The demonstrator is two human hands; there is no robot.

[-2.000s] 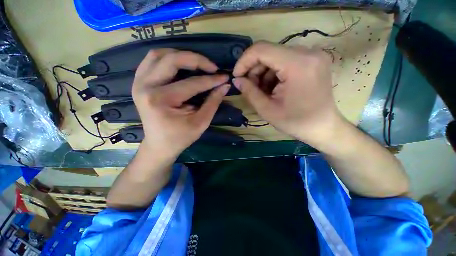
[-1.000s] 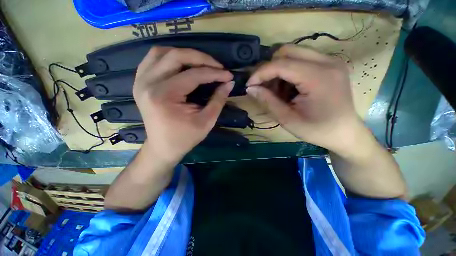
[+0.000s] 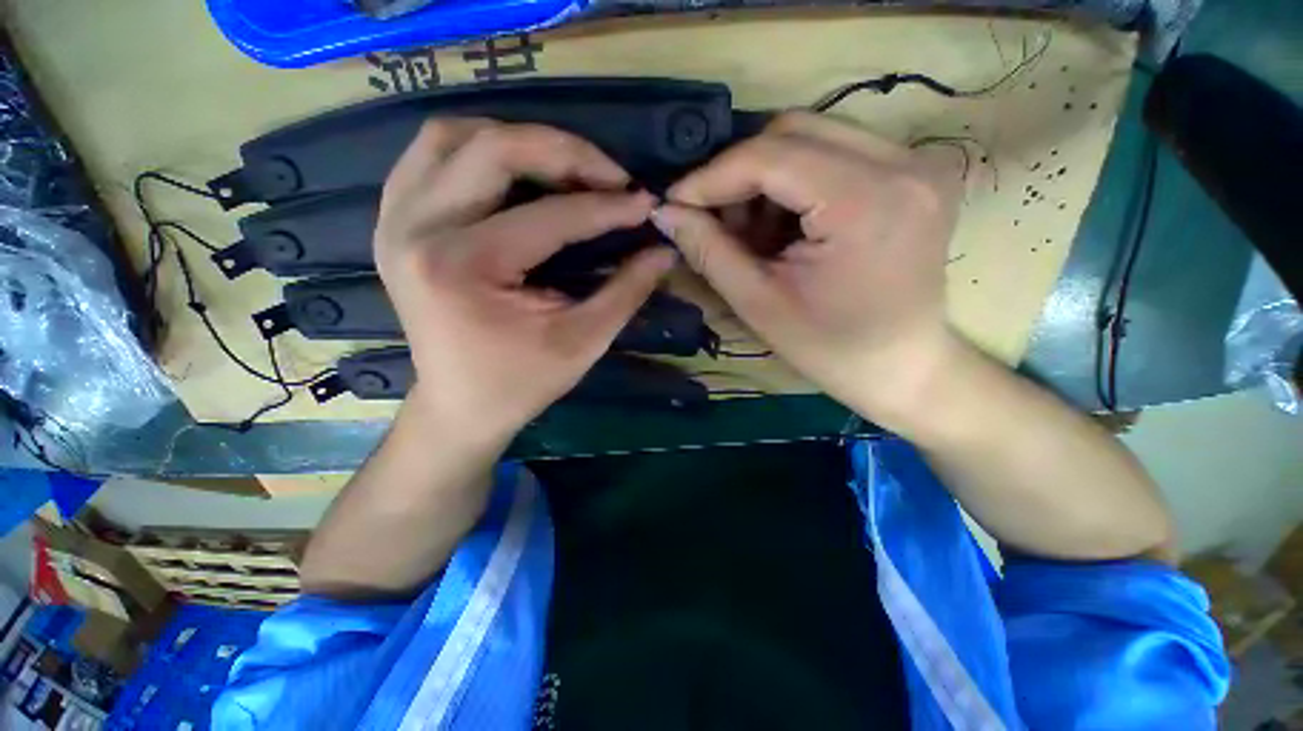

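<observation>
Several slim black housings (image 3: 472, 122) with round discs and end tabs lie in parallel on a tan cardboard sheet (image 3: 1000, 271). Both hands are over the second housing (image 3: 307, 236) from the back. My left hand (image 3: 486, 271) and my right hand (image 3: 829, 243) meet fingertip to fingertip near its right end. The thumbs and index fingers are pinched at something tiny and dark, mostly hidden by the fingers. Which part each hand grips cannot be told. Thin black lead wires (image 3: 200, 307) run from the left tabs, and another lead wire lies at the back right.
A blue tray (image 3: 386, 40) is at the back left. Clear plastic bags (image 3: 65, 300) lie at the far left. A thick black cylinder (image 3: 1229, 157), likely the screwdriver, is at the right, with a black cord (image 3: 1122, 300) beside it. Small dark specks dot the cardboard's right side.
My hands were fingertip to fingertip, moved slightly apart a second ago, and are together again now. The housings lie as before; the view has shifted slightly.
</observation>
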